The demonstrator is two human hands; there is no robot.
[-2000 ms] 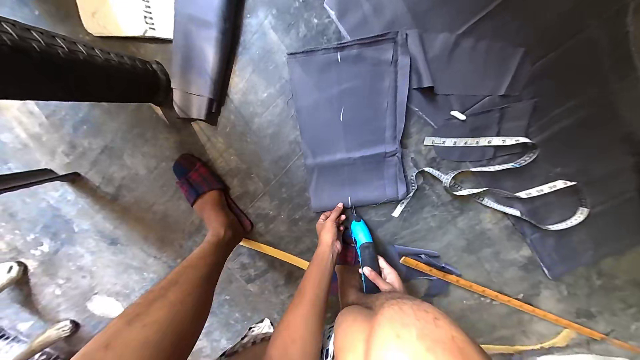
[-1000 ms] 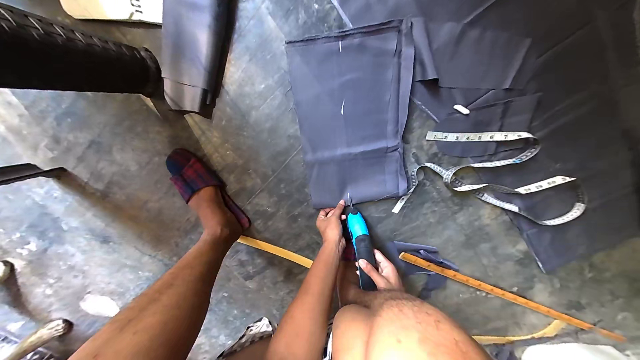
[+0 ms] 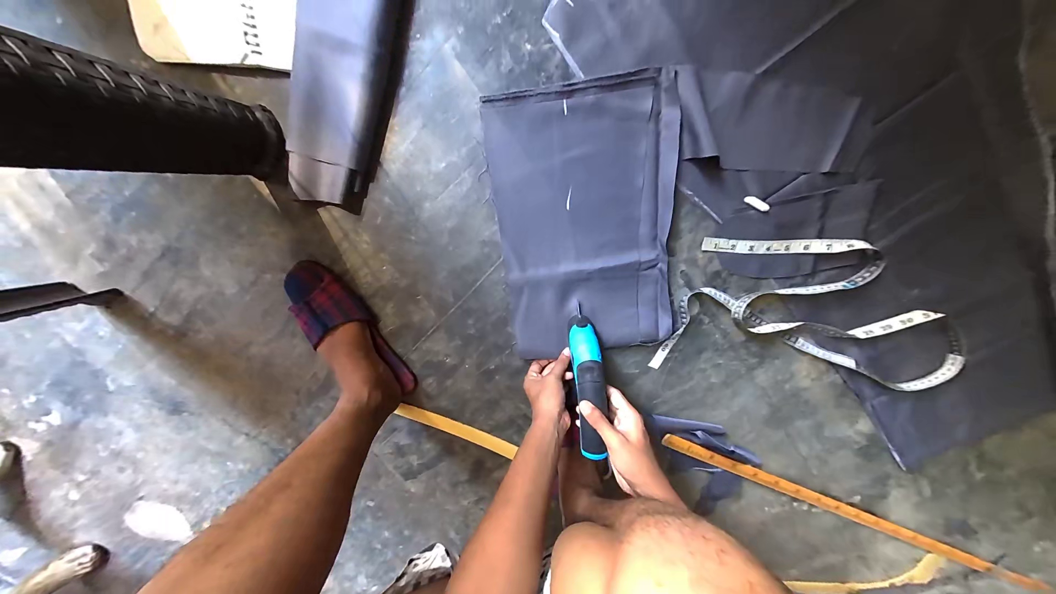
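My right hand (image 3: 620, 425) is closed around the black and blue handle of a handheld power tool (image 3: 587, 379), perhaps an electric cutter. The tool's dark tip lies over the lower edge of a folded dark grey cloth (image 3: 582, 223) on the floor. My left hand (image 3: 550, 388) is at that same edge, just left of the tool, fingers bent; whether they pinch the cloth cannot be told. White chalk strokes mark the cloth. To its right a white tape measure (image 3: 784, 246) curls over more dark cloth (image 3: 949, 330), with a piece of white chalk (image 3: 756, 203) above it.
A wooden ruler (image 3: 825, 503) lies at the lower right, near fabric scraps (image 3: 701, 429). A yellow strip (image 3: 454, 426) runs between my legs. My slippered foot (image 3: 338, 313) is left of the cloth. Folded dark material (image 3: 334, 99) and black furniture (image 3: 132, 115) stand at upper left.
The power tool has moved forward, its tip now farther over the cloth's lower edge. My left hand has drawn slightly back from the cloth.
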